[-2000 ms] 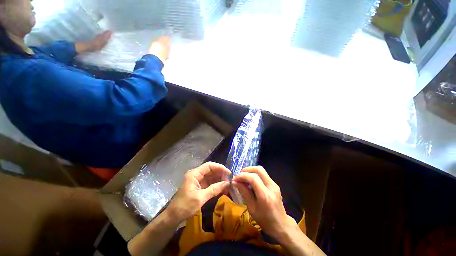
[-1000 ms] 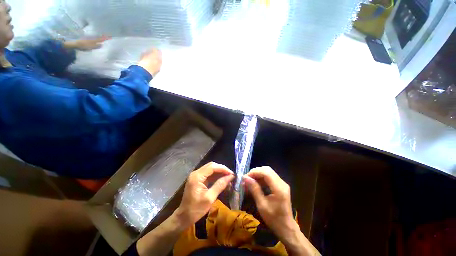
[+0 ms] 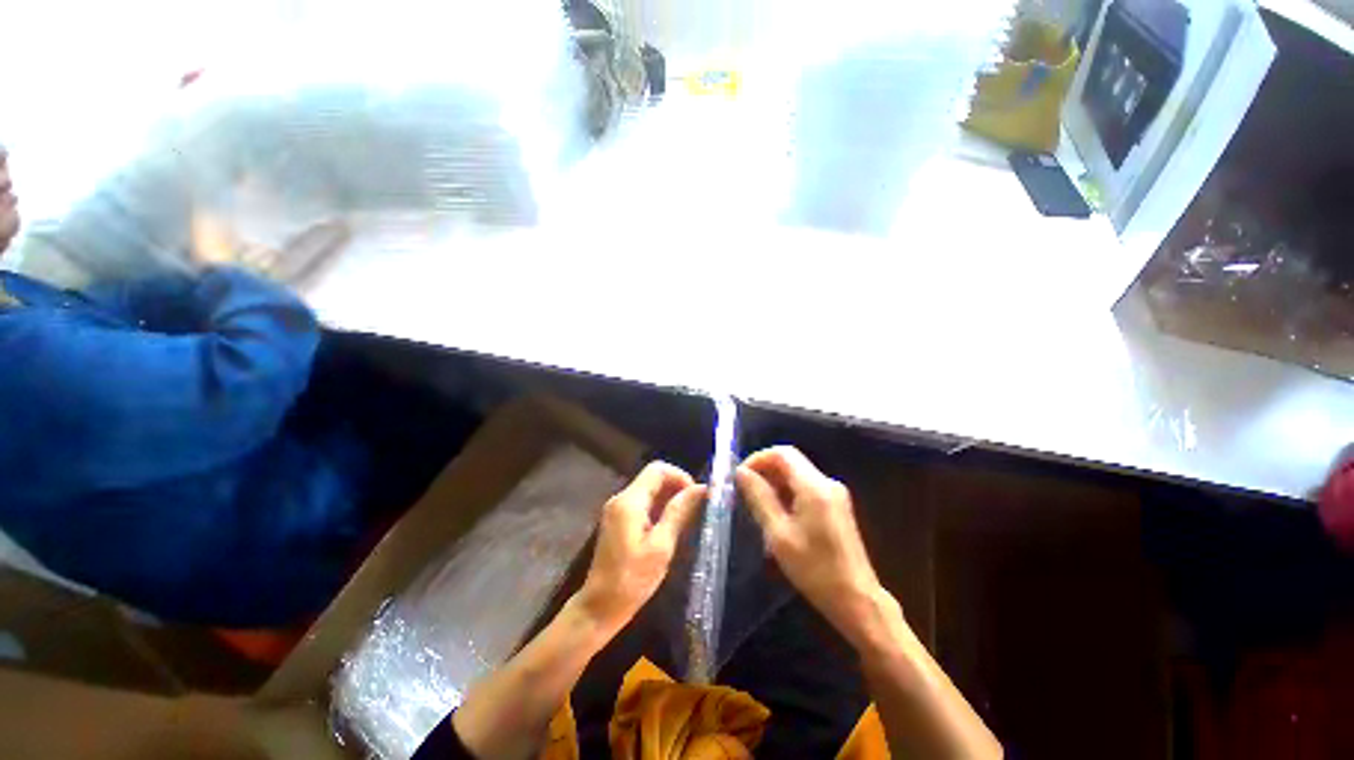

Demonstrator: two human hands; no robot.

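A narrow, shiny strip of clear film or a tray seen edge-on [image 3: 713, 572] runs from the table's front edge down over my dark lap. I cannot tell film from tray in it. My left hand [image 3: 648, 538] pinches its left side near the upper part, thumb and finger together. My right hand [image 3: 806, 527] is at its right side at the same height, thumb and finger closed at the strip. The two hands face each other with the strip between them.
An open brown carton [image 3: 409, 557] holding crumpled clear film [image 3: 401, 668] stands left of my lap. The white table [image 3: 713, 312] bears a whitish tray stack [image 3: 876, 126], a black phone [image 3: 1050, 184] and cartons [image 3: 1262, 223]. A co-worker in blue [image 3: 134, 431] sits left.
My hands have moved up along the strip, and the strip looks narrower and straighter. The view has shifted, and the co-worker's hands have moved closer together.
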